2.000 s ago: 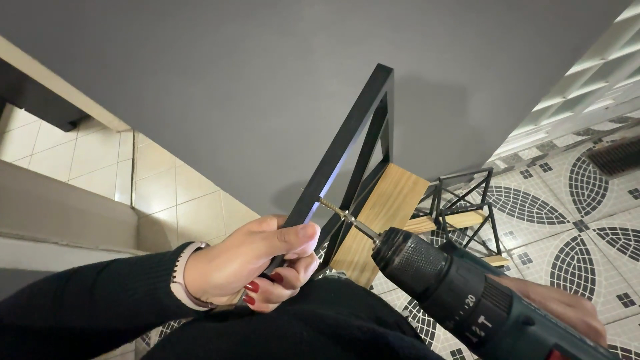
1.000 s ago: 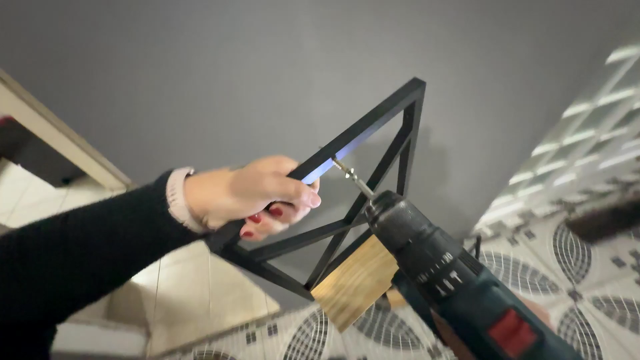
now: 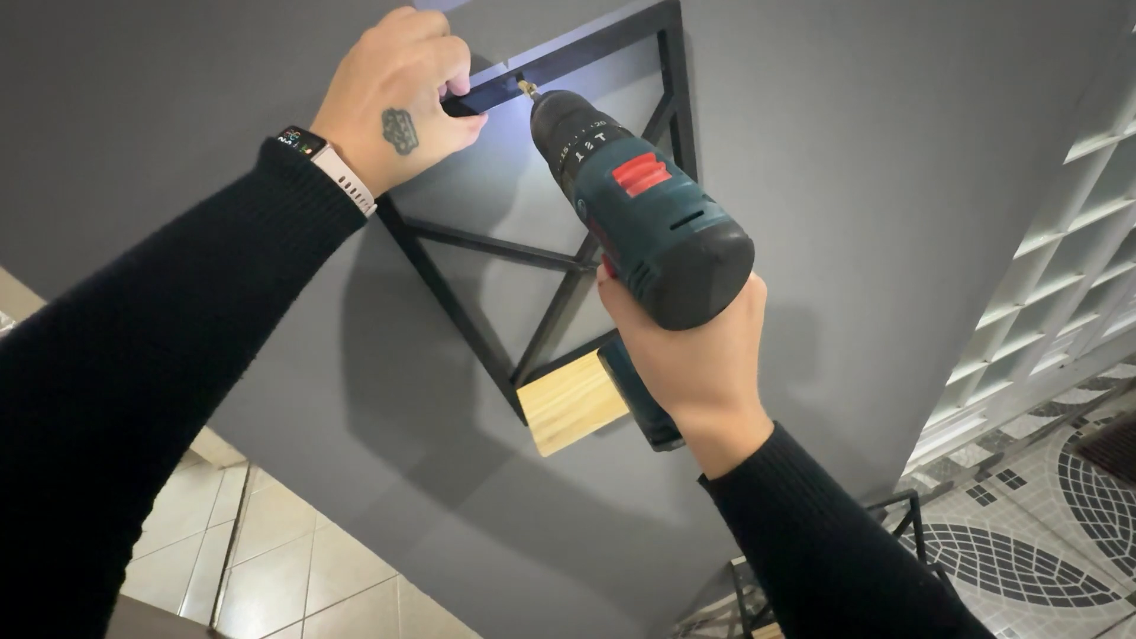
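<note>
A black metal shelf frame [image 3: 453, 297] with crossed bars and a light wooden board [image 3: 572, 401] at its lower end is against the grey wall. My left hand [image 3: 399, 98] grips the frame's upper bar near its left end, fingers and thumb around it. My right hand [image 3: 692, 364] is closed on the handle of a green Bosch cordless drill [image 3: 635, 195] with red details. The drill's tip meets a brass-coloured screw [image 3: 528, 88] at the upper bar, a little right of my left fingers. A bluish light falls on the bar and the wall there.
The grey wall [image 3: 843, 177] fills most of the view. A white slatted structure [image 3: 1021, 293] stands at the right. Another black metal frame [image 3: 919, 524] is on the patterned floor [image 3: 1012, 568] at lower right. Beige floor tiles [image 3: 284, 550] show at lower left.
The black frame, tilted in front of me two seconds ago, is now up against the wall. Both hands and the drill have moved up with it. The view has shifted.
</note>
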